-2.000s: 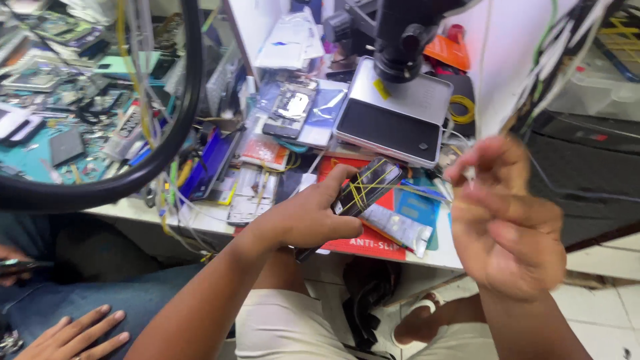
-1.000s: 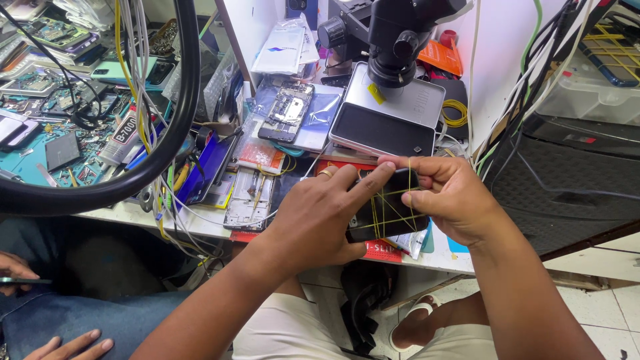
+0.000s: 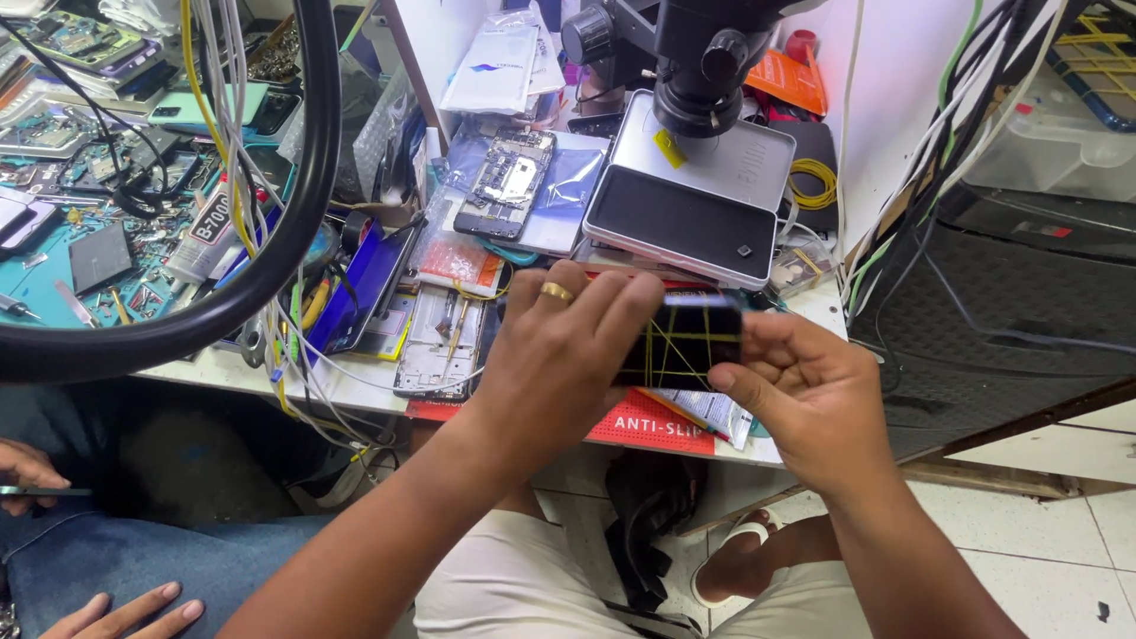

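Between my two hands is a black smartphone (image 3: 682,342) with yellow rubber bands crossed around it, held above the front of the bench. My left hand (image 3: 568,355), a ring on one finger, grips its left end and hides that part. My right hand (image 3: 808,390) pinches the other end between thumb and fingers. Below the phone lies a red anti-slip mat (image 3: 639,422), with a silvery packet (image 3: 710,410) partly on it. Behind the hands sits an open metal tin (image 3: 683,222) beneath a black microscope (image 3: 701,80).
A disassembled phone (image 3: 506,185) lies behind my left hand, and a phone frame (image 3: 435,351) with a small tool nearer the edge. The black ring of a lamp or magnifier (image 3: 324,160) and hanging cables (image 3: 240,177) cross the left. Another person's hand (image 3: 133,617) rests at lower left.
Two seconds ago my left hand alone held the banded phone and my right hand was raised apart from it. Now both hands hold the phone.
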